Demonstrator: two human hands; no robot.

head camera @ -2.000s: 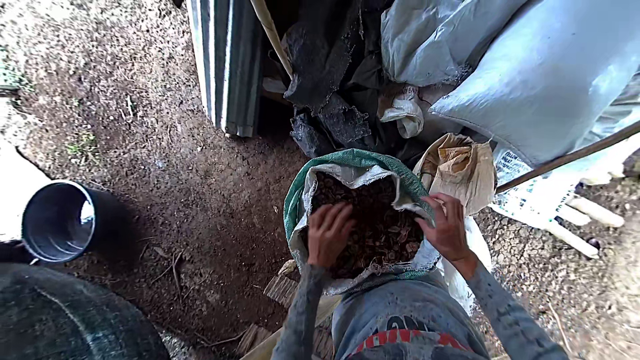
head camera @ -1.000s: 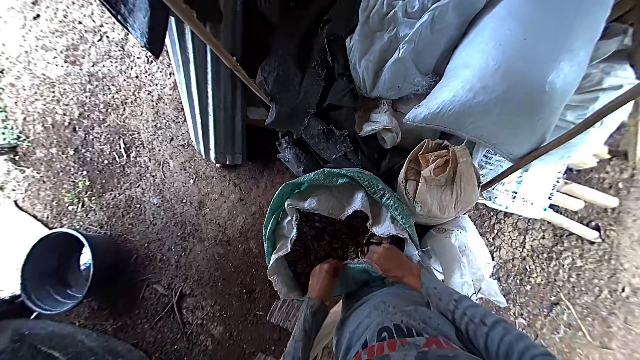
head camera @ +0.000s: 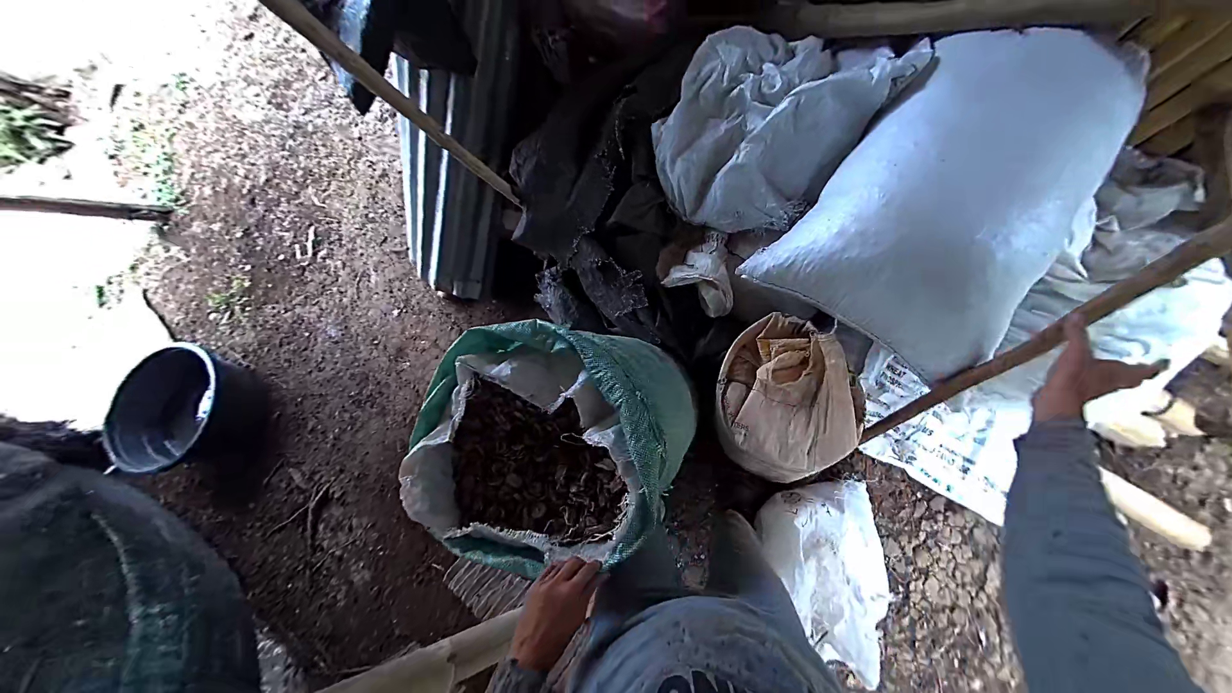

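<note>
A green woven sack [head camera: 664, 395] with its white inner lining folded outward stands open in front of me. Dark brown dried pieces [head camera: 534, 467] fill what shows of its inside. My left hand [head camera: 555, 613] rests at the sack's near rim, its fingertips on the edge; whether they pinch the cloth cannot be told. Out to the right, my right hand [head camera: 1083, 373] is stretched beside a long wooden pole [head camera: 1020, 358], fingers spread, with one fingertip at or against the pole. A cream sack [head camera: 789, 414] with a gathered top stands to the right of the green sack.
A black bucket [head camera: 159, 409] is at left on the bare soil, above a dark rounded object. Large white sacks [head camera: 962, 192] lie at the upper right, beside dark cloths and corrugated metal sheeting [head camera: 448, 173]. A white plastic bag [head camera: 828, 577] lies near my legs.
Both hands were at the green sack's near rim a second ago. My right hand has left it and moved out right to the pole; my left hand stays at the rim.
</note>
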